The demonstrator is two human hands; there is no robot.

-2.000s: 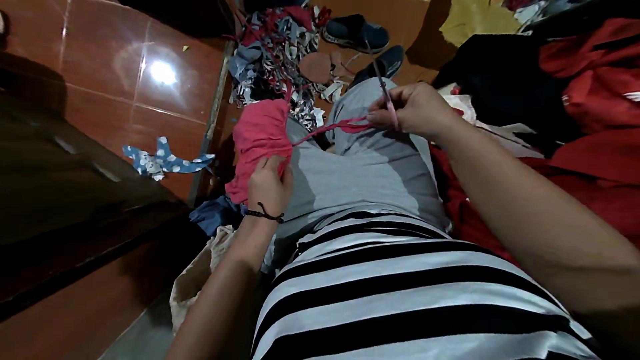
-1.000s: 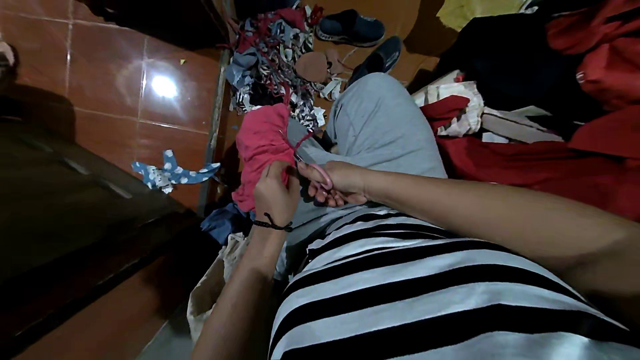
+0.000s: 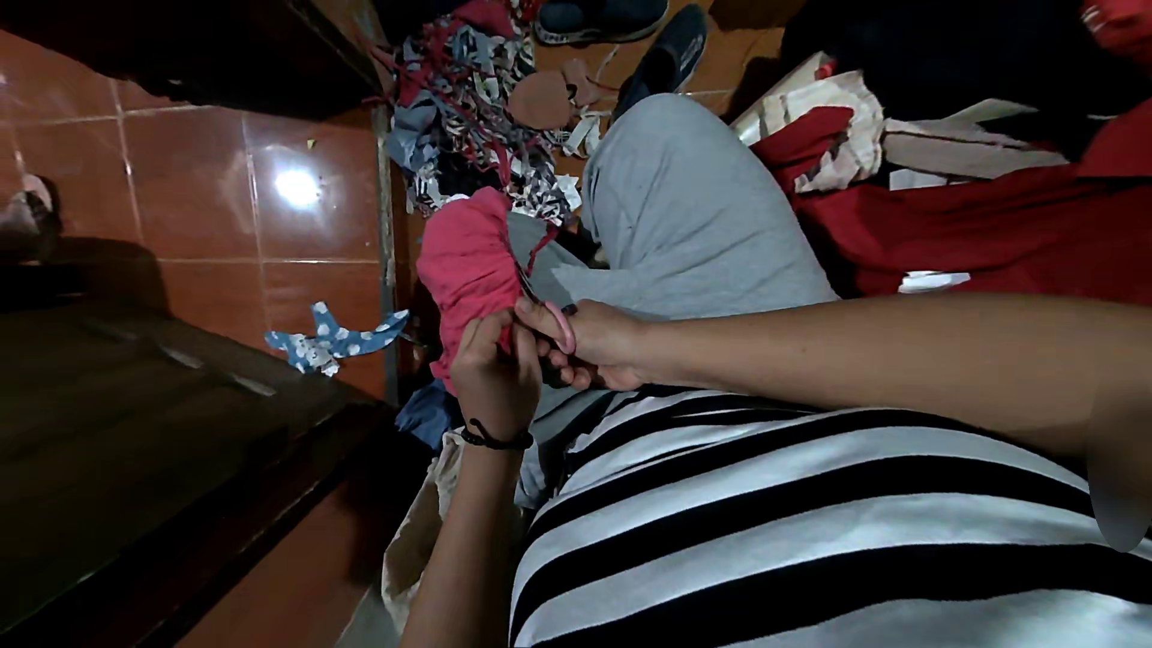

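Observation:
Pink-red fabric (image 3: 463,261) lies bunched over my leg on the left. My left hand (image 3: 499,369) grips its lower right edge, fingers bent and a dark braided band round the wrist. Close against those fingers, my right hand (image 3: 589,346) holds a pair of scissors by its pink handle (image 3: 564,328). The dark blades (image 3: 526,283) point up and to the left along the fabric's edge; how far apart they are I cannot tell. A thin dark red strip (image 3: 540,247) trails just right of the fabric. The fingertips partly hide what is pinched between them.
A heap of cut fabric scraps (image 3: 468,117) lies beyond my knees, beside dark shoes (image 3: 670,58). Red cloth (image 3: 981,234) spreads at the right. A blue dotted scrap (image 3: 346,342) rests on the tiled floor, left of a raised edge (image 3: 387,225). Dark wooden furniture (image 3: 180,450) stands at lower left.
Two seconds ago my right hand was out to the right, drawing a pink strip taut from the fabric. It has since come in beside my left hand, with the scissors still held.

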